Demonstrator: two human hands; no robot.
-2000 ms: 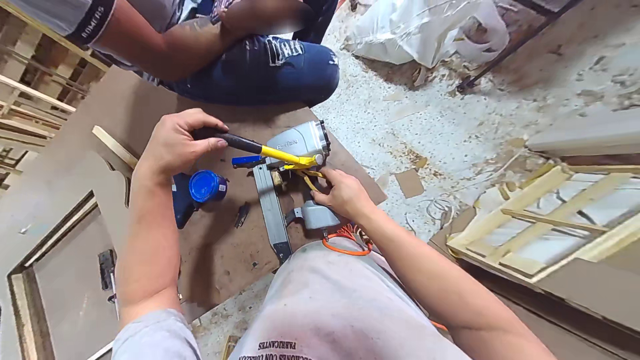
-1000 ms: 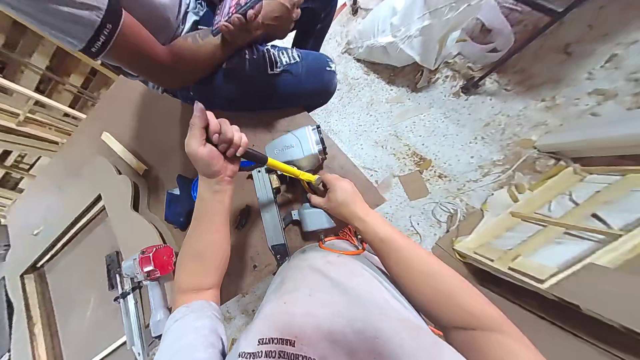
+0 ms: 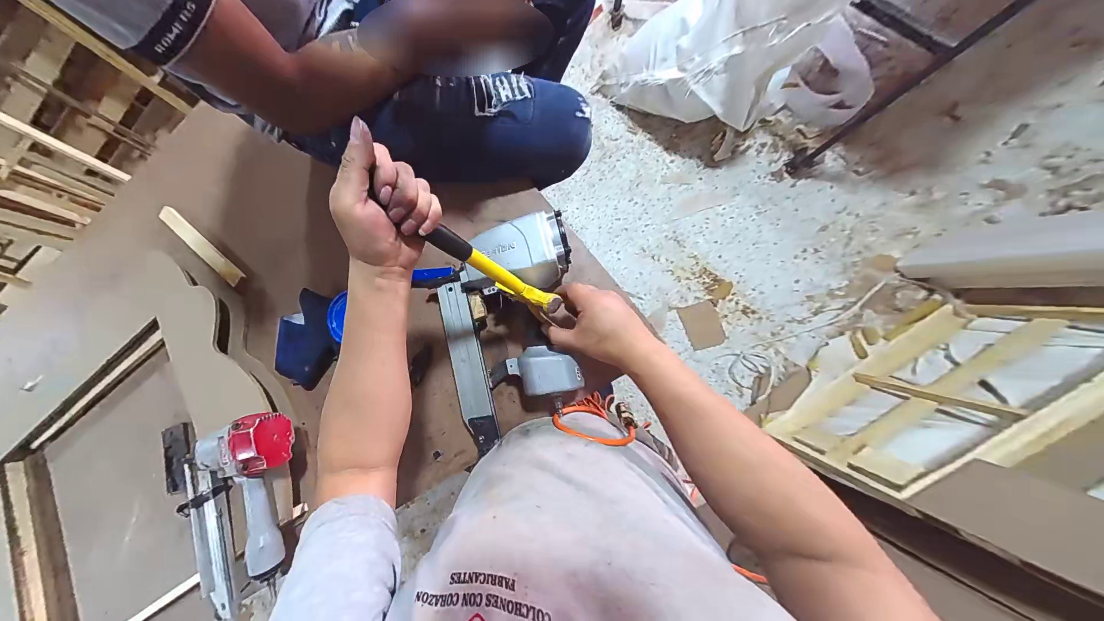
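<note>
My left hand [image 3: 384,203] grips the black handle of a yellow-and-black hammer [image 3: 500,272], whose head end lies over a grey pneumatic nail gun [image 3: 522,246]. Close beside that head, my right hand [image 3: 595,328] has its thumb and fingers bent together; whether they hold a small part is hidden. The nail gun rests on a brown board with its long magazine toward my body. An orange air hose [image 3: 595,427] lies by its grey handle. Left of the magazine are a blue round lid [image 3: 337,316] and a dark blue object [image 3: 304,341].
Another person kneels or sits across from me, a jeans-clad knee [image 3: 517,129] near the board. A red-and-grey nail gun [image 3: 250,448] lies at lower left beside cut panels. A wooden strip [image 3: 201,244] lies farther up. At right are a wooden frame [image 3: 931,397] and white sacks [image 3: 733,60].
My left hand, gripping the hammer, has moved right from where it was two seconds ago, and its wrist has turned. My right hand remains near the hammer's head.
</note>
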